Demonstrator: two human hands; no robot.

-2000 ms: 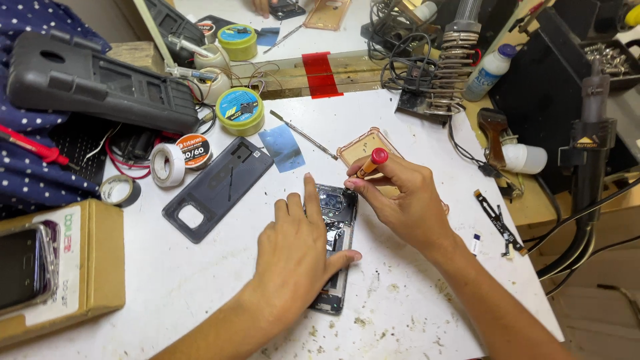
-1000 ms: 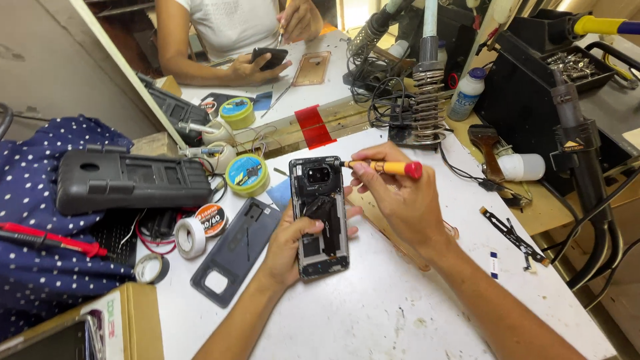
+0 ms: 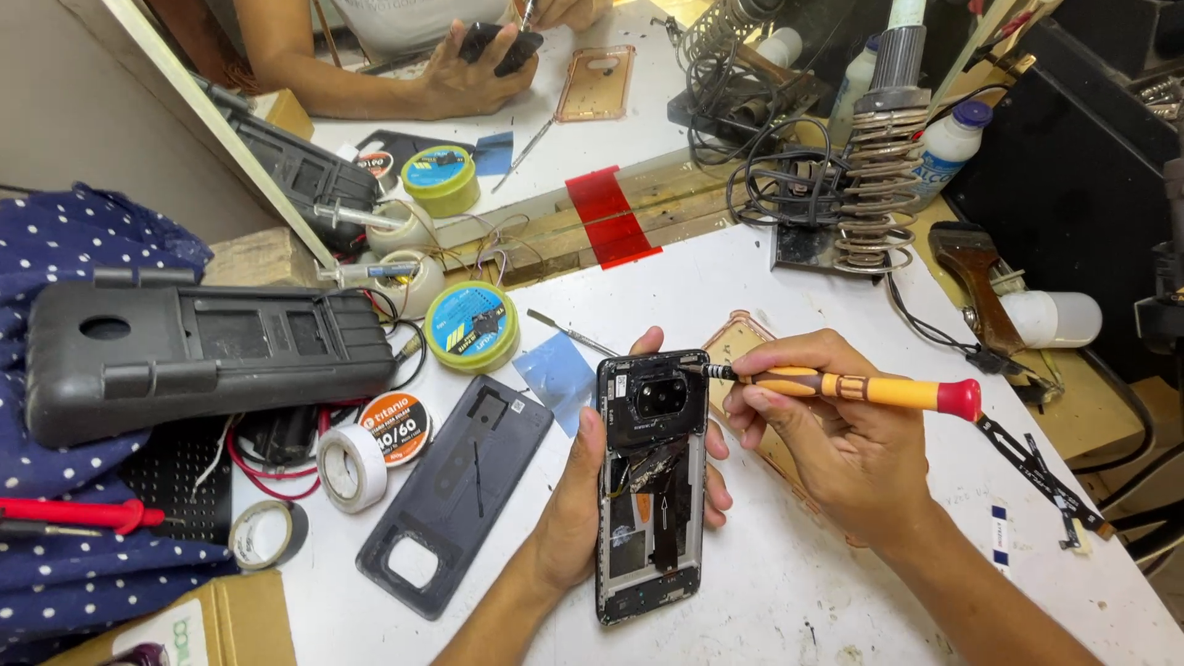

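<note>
My left hand (image 3: 578,499) holds an opened smartphone (image 3: 652,555) upright, thumb on its left edge and fingers behind and along the right. Its camera module is at the top; a dark flex cable and bare metal frame show below. My right hand (image 3: 832,435) grips a yellow precision screwdriver (image 3: 856,387) with a red end cap, its tip at the phone's upper right corner. The detached back cover (image 3: 453,499) lies to the left, a thin dark strip on it. Under and behind my right hand is a clear pinkish phone case (image 3: 735,338), partly hidden.
A mirror behind reflects the bench. At left are a black multimeter (image 3: 213,356), a solder paste tin (image 3: 472,326), a solder reel (image 3: 398,427) and tape rolls (image 3: 353,467). A coiled soldering iron stand (image 3: 874,185), a brush (image 3: 971,277) and flex cables (image 3: 1041,481) are at right.
Two seconds ago the phone lay on the table; now it is raised in my left hand. The screwdriver's tip stays near the phone's top right corner. The view has tilted up to show more mirror.
</note>
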